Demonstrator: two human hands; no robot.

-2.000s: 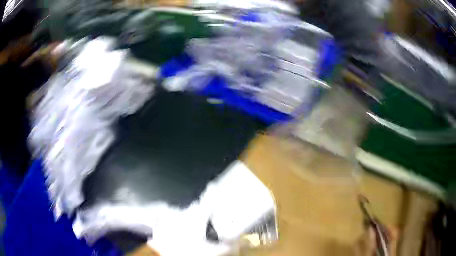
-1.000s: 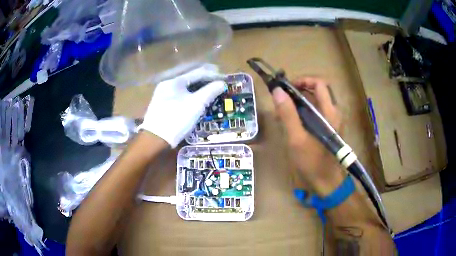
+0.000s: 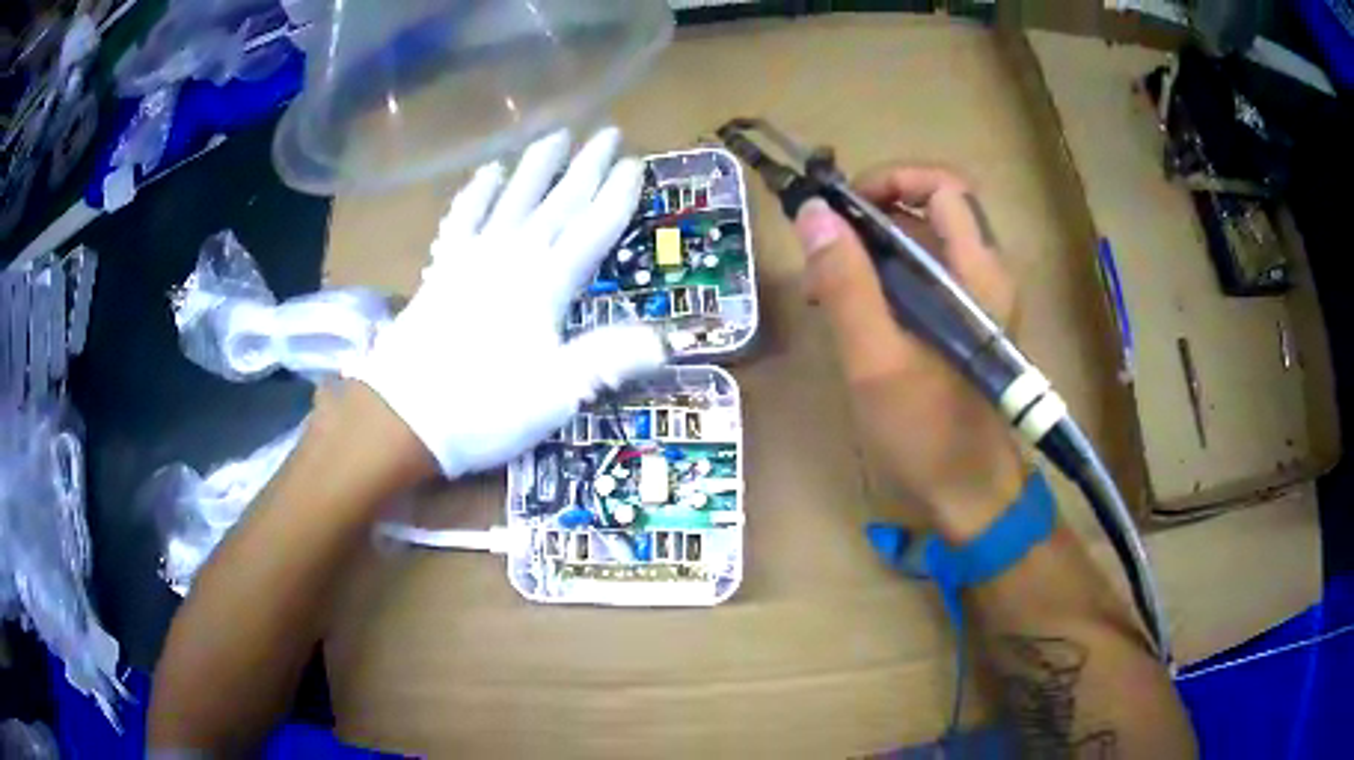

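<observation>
Two open white power strip housings lie on the cardboard sheet, one above the other. The upper housing (image 3: 728,238) shows a green board with a yellow transformer; its left part is hidden by my glove. The lower housing (image 3: 624,490) shows a green board and thin lead wires, with a white cord at its left. My left hand (image 3: 520,312), in a white glove, lies spread over the left side of the upper housing and the lower one's top left corner. My right hand (image 3: 921,312) holds the soldering iron (image 3: 936,327), its tip up and left, right of the upper housing.
A clear fume hood (image 3: 475,89) hangs at the upper left. Bagged cords (image 3: 282,330) lie left of the housings. A cardboard tray (image 3: 1091,297) on the right holds a blue pen, a thin metal tool and a dark stand (image 3: 1240,223). More clear bags lie far left.
My left hand has opened from its curled pose over the upper housing and spread its fingers. The housings and hood sit higher in the view. My right hand still holds the iron.
</observation>
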